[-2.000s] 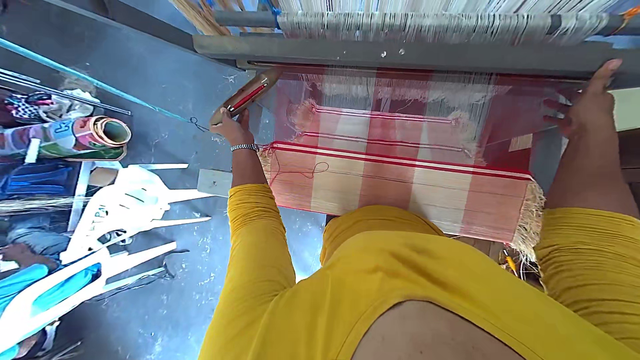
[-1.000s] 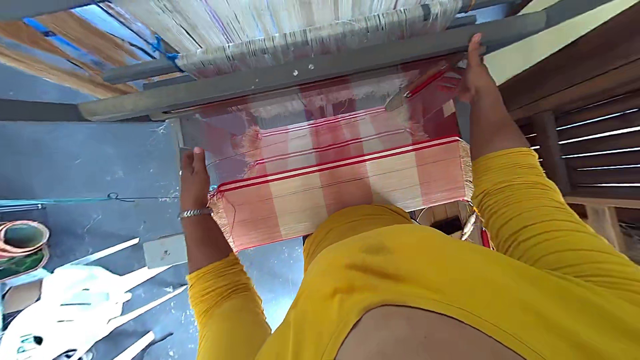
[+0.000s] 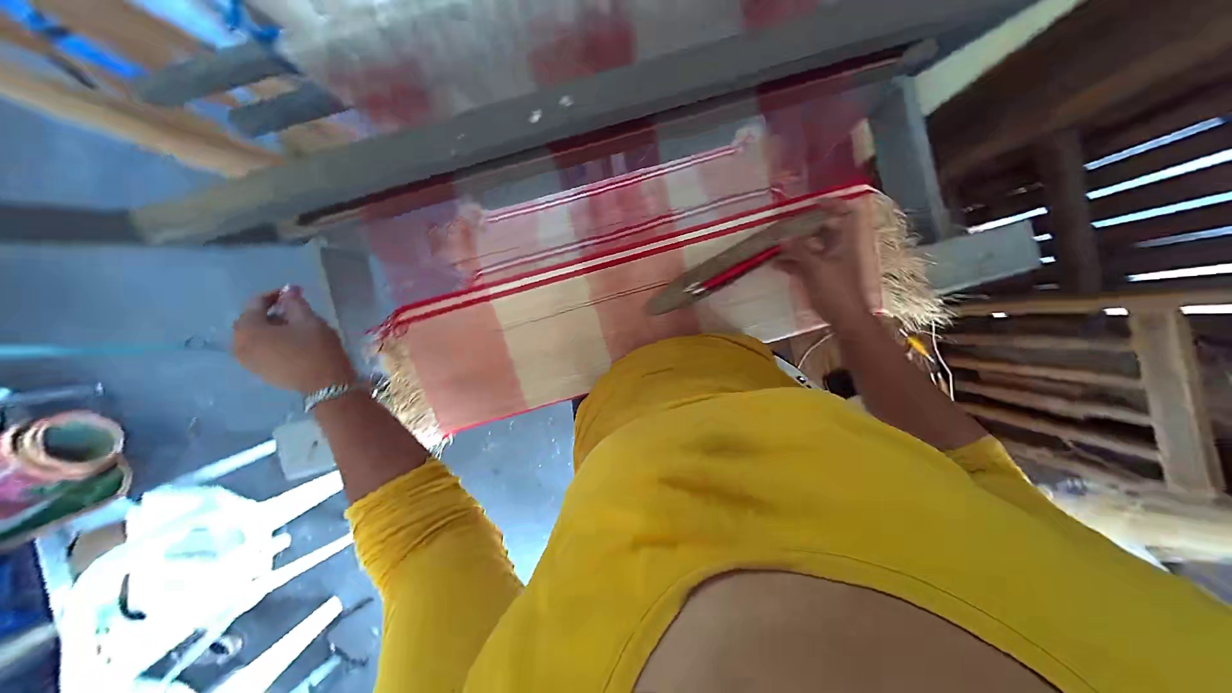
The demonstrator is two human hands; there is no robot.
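Note:
Woven cloth (image 3: 558, 332) in red, pink and cream bands, with fringed sides, stretches across the loom in front of my body. My right hand (image 3: 828, 260) grips a wooden boat shuttle (image 3: 717, 269) with red thread inside, over the right part of the cloth. Past the red-striped edge of the weaving run sheer red and white warp threads (image 3: 616, 192). Off the cloth's left side, my left hand (image 3: 294, 337) is raised with its fingers curled near the thumb; blur hides whether anything small is between them.
The loom's grey wooden beam (image 3: 577, 106) crosses above the cloth. A white plastic chair (image 3: 192, 558) lies at lower left near rolled material (image 3: 72, 443). A slatted wooden wall (image 3: 1078, 192) stands at right, and a blue cord (image 3: 115, 351) runs at left.
The shuttle was in my left hand two seconds ago and at my right hand one second ago. Now my right hand holds it over the cloth, and my left hand is off the loom.

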